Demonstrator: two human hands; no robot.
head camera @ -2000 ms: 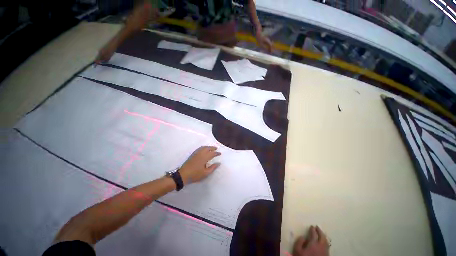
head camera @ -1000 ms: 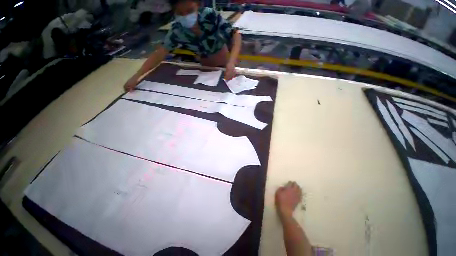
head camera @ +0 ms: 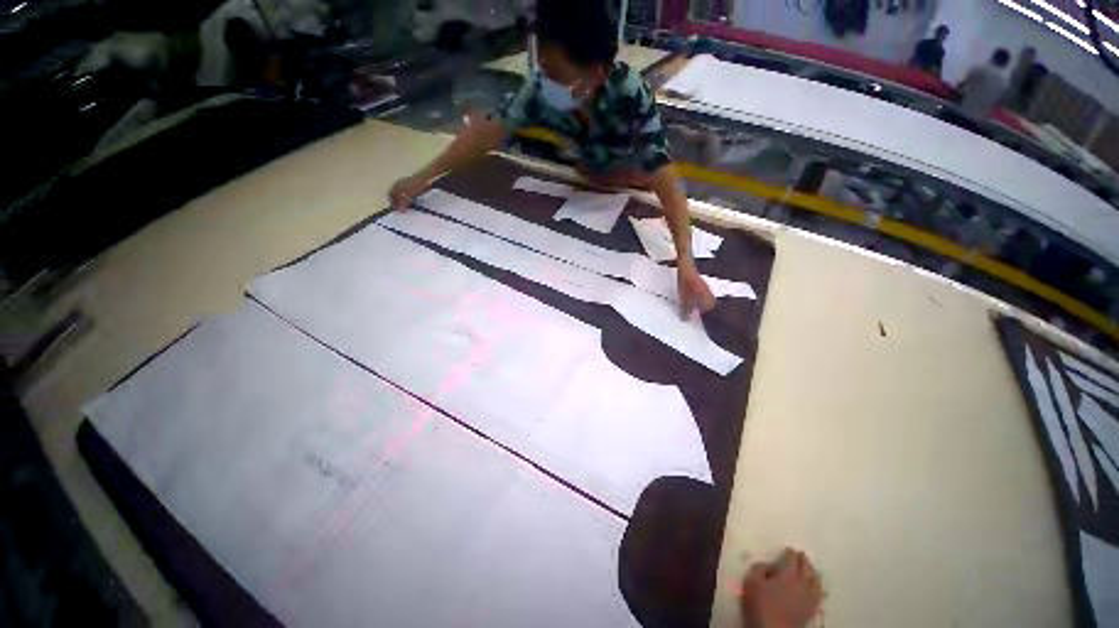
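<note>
Large white body pattern pieces (head camera: 479, 368) lie side by side on dark fabric (head camera: 669, 528), with a thin dark gap between them. Narrow pattern pieces (head camera: 515, 258) lie on the far side, and small pattern pieces (head camera: 593, 211) lie beyond those. Faint red laser lines (head camera: 430, 423) cross the large pieces. My right hand (head camera: 782, 591) is at the bottom edge, on the cream table right of the fabric, away from the paper. Its fingers look curled, and nothing shows in them. My left hand is out of the picture.
Across the table (head camera: 847, 405) a masked person (head camera: 620, 117) leans over, one hand at the narrow pieces' far left end, the other on their right part. Another paper layout (head camera: 1068, 405) lies on dark fabric at the right. A yellow rail (head camera: 785, 190) runs behind.
My left hand has left the large pattern piece and the picture. The person's hand nearer the small pieces has moved onto the right part of the narrow pieces. The view has shifted.
</note>
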